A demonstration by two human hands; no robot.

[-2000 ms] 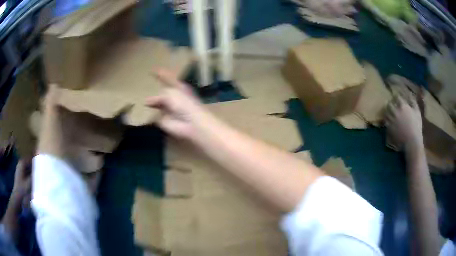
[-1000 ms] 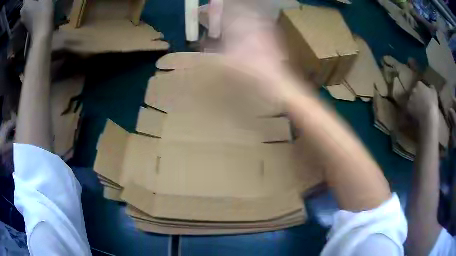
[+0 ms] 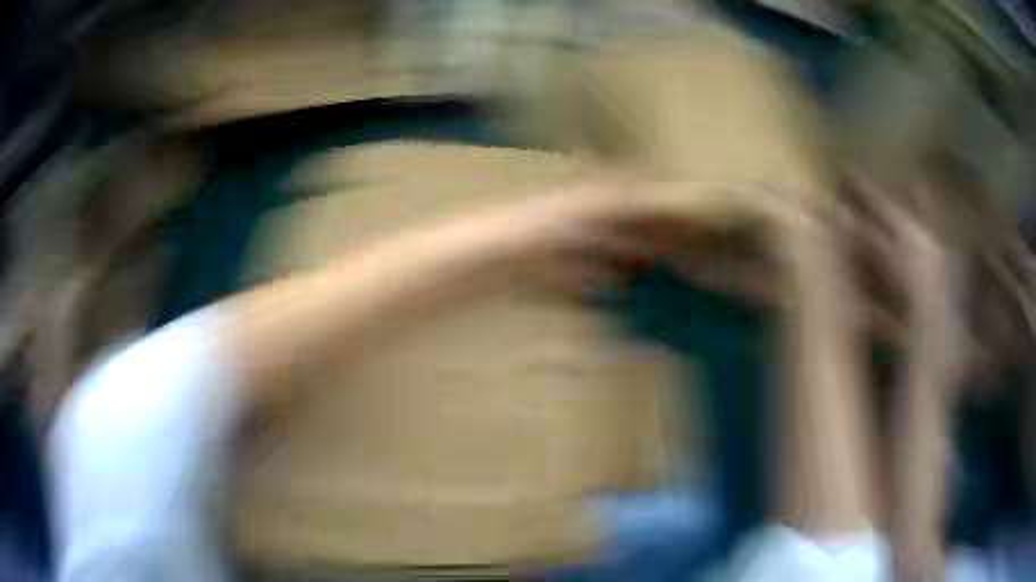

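The whole view is strongly blurred. The stack of blanks point(image 3: 432, 421) lies in front of me, partly hidden by my left forearm. My left hand point(image 3: 602, 233) reaches across the stack to the lower left of a brown box point(image 3: 704, 108). My right hand point(image 3: 795, 216) is at the box's lower right side. Both hands are at or very near the box, but the blur hides the fingers, and whether they touch or hold it cannot be told.
Another person's arm point(image 3: 922, 398) is close beside my right arm. Blurred brown cardboard point(image 3: 284, 68) lies at the far left, and more cardboard at the right. The dark-green table point(image 3: 727, 387) shows between the stack and my right forearm.
My left arm has swung from the far left across the stack to the box. My right hand has moved right, from above the stack to the box's right side.
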